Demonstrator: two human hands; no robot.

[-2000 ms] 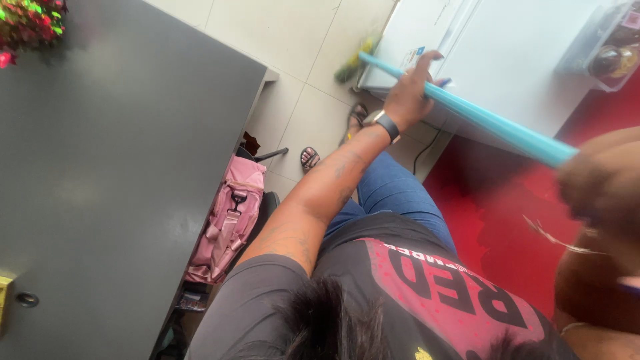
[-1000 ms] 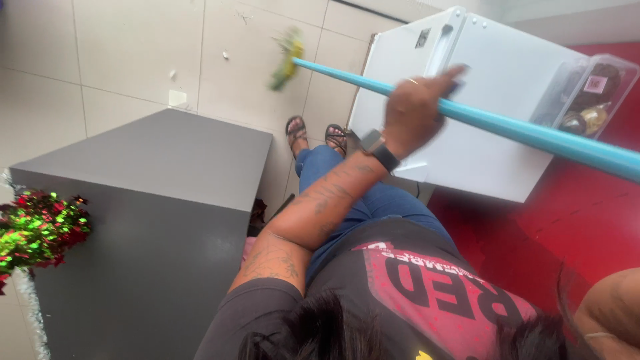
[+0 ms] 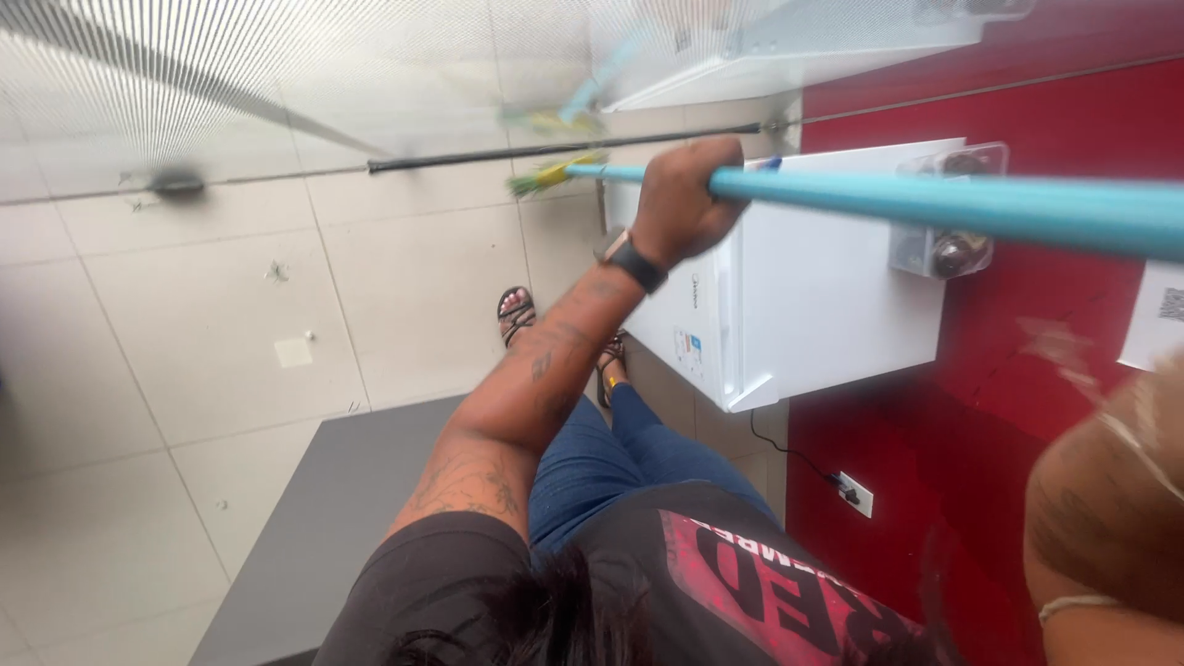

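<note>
My left hand (image 3: 689, 203), with a dark watch on its wrist, is closed around the turquoise handle of a broom (image 3: 851, 196). The handle runs from the right edge of the view across to the yellow and green bristle head (image 3: 552, 176), which is at the floor beside a glass panel and is slightly blurred. Part of my right arm shows at the right edge; my right hand is out of view, so its hold on the handle cannot be seen.
A white fridge (image 3: 842, 305) with a clear plastic container (image 3: 948, 250) stands by a red wall with a plugged socket (image 3: 853, 495). A grey table (image 3: 314, 527) is at lower left. The glass panel (image 3: 388, 74) has a dark bottom strip. Bits of debris (image 3: 294, 351) lie on the tiles.
The view has swung far, bringing in the glass panel and more floor. My left hand stays on the handle. My right hand, on the handle two seconds ago, has left the view.
</note>
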